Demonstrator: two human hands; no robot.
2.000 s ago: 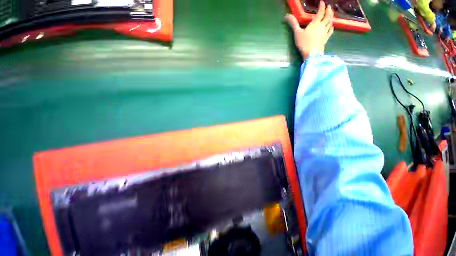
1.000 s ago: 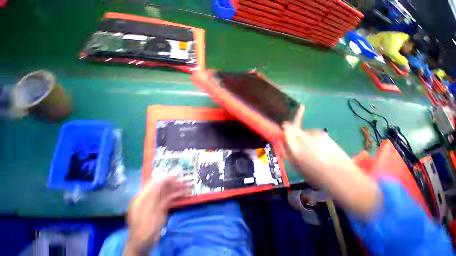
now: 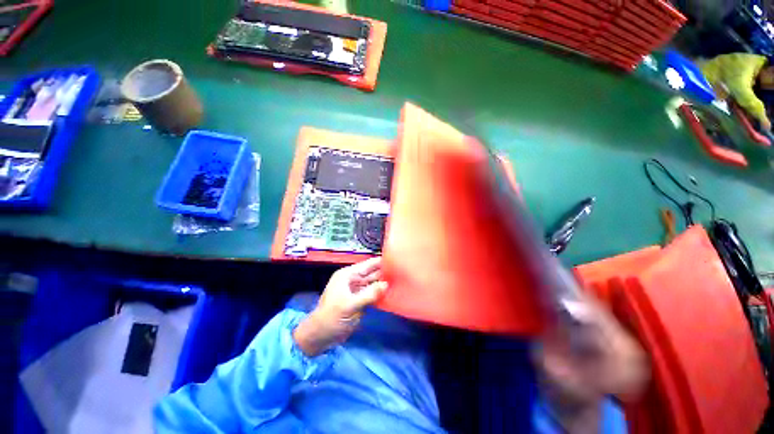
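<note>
My left hand [image 3: 344, 303] grips the lower left edge of an orange-red foam tray [image 3: 454, 246], raised and tilted over the bench. My right hand [image 3: 594, 356], blurred, holds a thin dark laptop part [image 3: 536, 246], seen nearly edge-on at the tray's right side; whether the two touch is unclear. Behind them an open laptop base [image 3: 327, 216] lies in another foam tray [image 3: 290, 208] on the green bench, its green board and dark battery showing. The raised tray hides its right part.
A blue bin of black bits [image 3: 204, 174], a brown ring [image 3: 165, 97] and a blue tray [image 3: 53, 161] are left. Another laptop [image 3: 297, 38] is behind. Stacked trays [image 3: 552, 25] stand at the back, more foam [image 3: 704, 314] at right. A blue tote [image 3: 197, 318] is below.
The tray with the dark laptop part has tipped up and moved nearer me. My left hand has taken its edge. My right hand has moved down and right.
</note>
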